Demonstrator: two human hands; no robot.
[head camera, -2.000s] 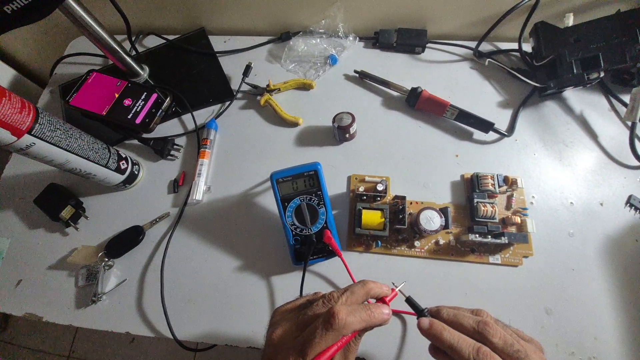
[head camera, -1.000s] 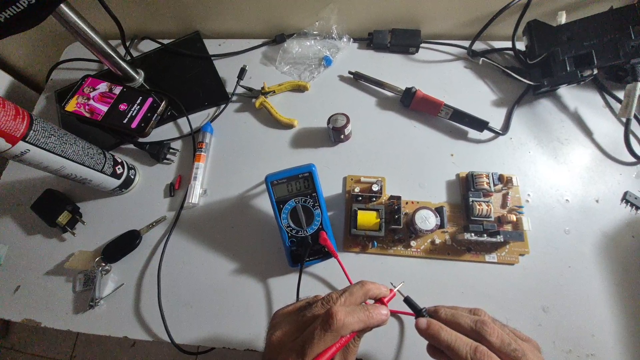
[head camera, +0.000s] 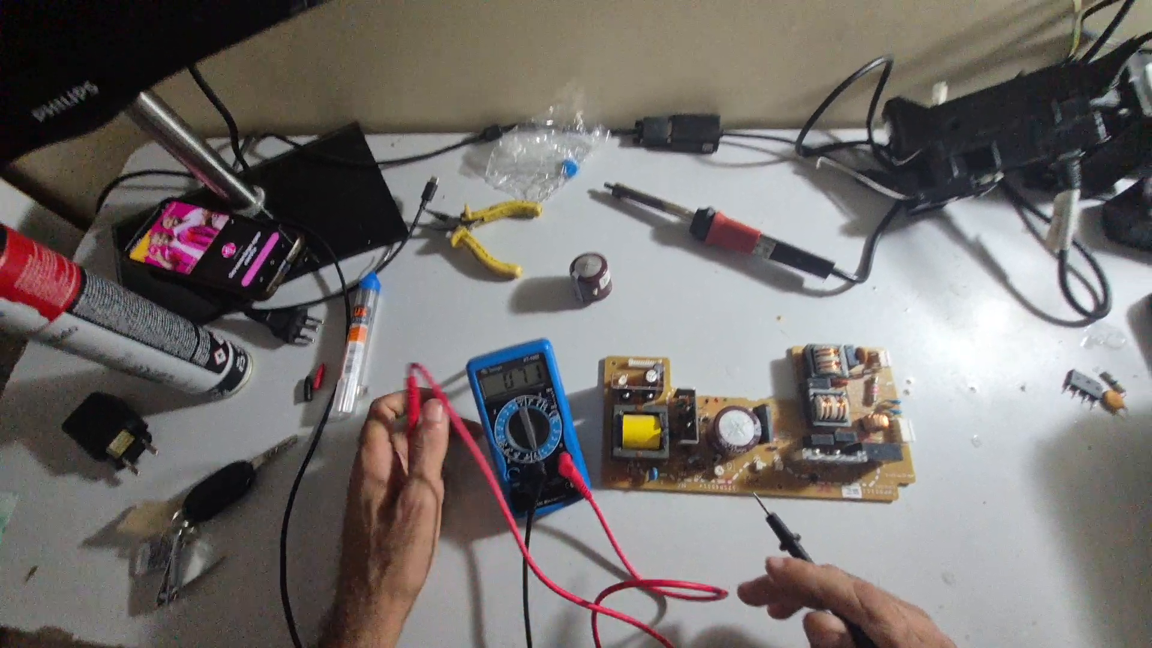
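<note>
My left hand (head camera: 400, 504) holds the red test probe (head camera: 413, 405) upright between thumb and fingers, left of the blue digital multimeter (head camera: 526, 427). My right hand (head camera: 837, 598) grips the black test probe (head camera: 785, 533), its metal tip close to the lower edge of the circuit board (head camera: 720, 481). Whether that tip touches the board I cannot tell. The board carries a yellow-wrapped transformer (head camera: 641, 432), a large capacitor (head camera: 736, 429) and several coils. Red and black leads run from the multimeter toward the near edge. A loose capacitor (head camera: 590, 276) lies behind the multimeter.
Behind lie yellow-handled pliers (head camera: 486, 236), a soldering iron (head camera: 742, 243) and a plastic bag (head camera: 540, 162). On the left are a phone (head camera: 211, 247), a spray can (head camera: 135, 328), a solder tube (head camera: 357, 351), a charger (head camera: 110, 430) and keys (head camera: 219, 490). Small components (head camera: 1093, 391) lie far right.
My hands, earlier together with the probe tips meeting in front of the board, are now apart. The left has moved left with the red probe; the right holds the black probe farther right.
</note>
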